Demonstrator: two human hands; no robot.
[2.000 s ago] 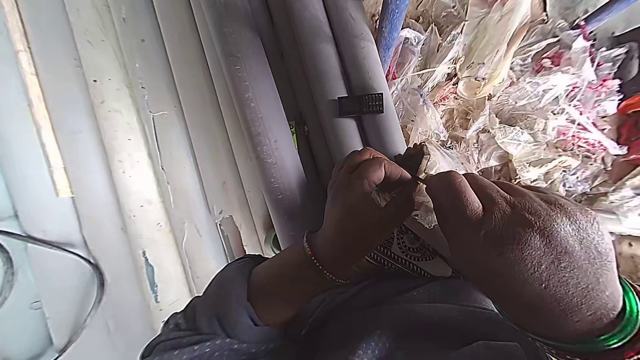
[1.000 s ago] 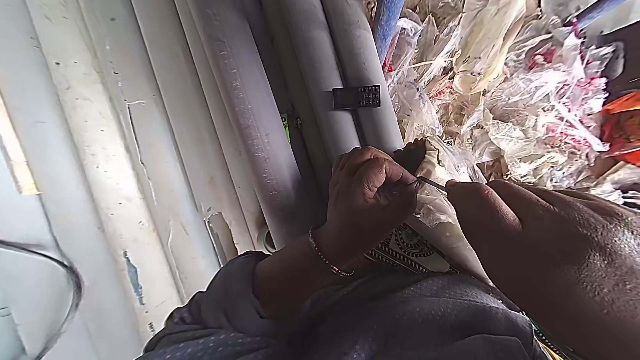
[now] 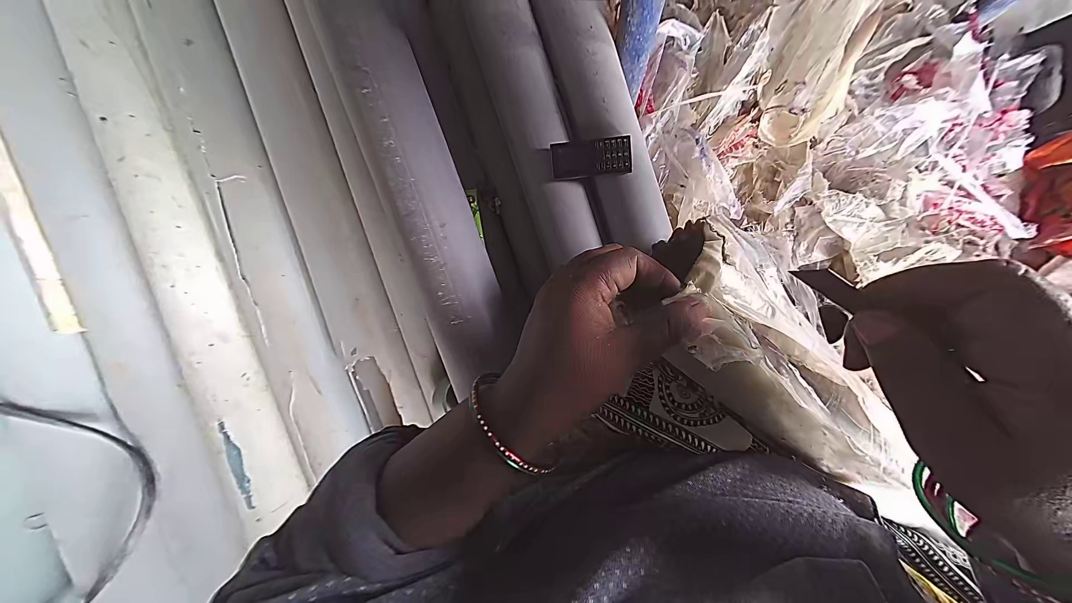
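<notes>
My left hand (image 3: pixel 599 335) pinches the edge of a crumpled, clear plastic sheet (image 3: pixel 754 335) between thumb and fingers, and a bangle circles that wrist. The sheet lies over my lap beside black-and-white patterned cloth (image 3: pixel 682 398). To the right, my right hand (image 3: pixel 955 360) grips a thin, dark, flat blade (image 3: pixel 825 286) with its tip pointing left toward the sheet, apart from it. Green bangles (image 3: pixel 946 511) are on the right wrist. The toes of a foot (image 3: pixel 682 247) seem to show just beyond my left fingertips.
Thick grey pipes (image 3: pixel 402 193) lie side by side at the left and centre. A black keypad phone (image 3: pixel 591 157) rests across two of them. A large heap of plastic film scraps (image 3: pixel 846 159) fills the upper right, with an orange item (image 3: pixel 1051 197) at its edge. A dark cable (image 3: pixel 142 469) curves at lower left.
My right hand has moved right, away from my left hand, and the blade in it now shows clearly. The left hand stays at the plastic's edge.
</notes>
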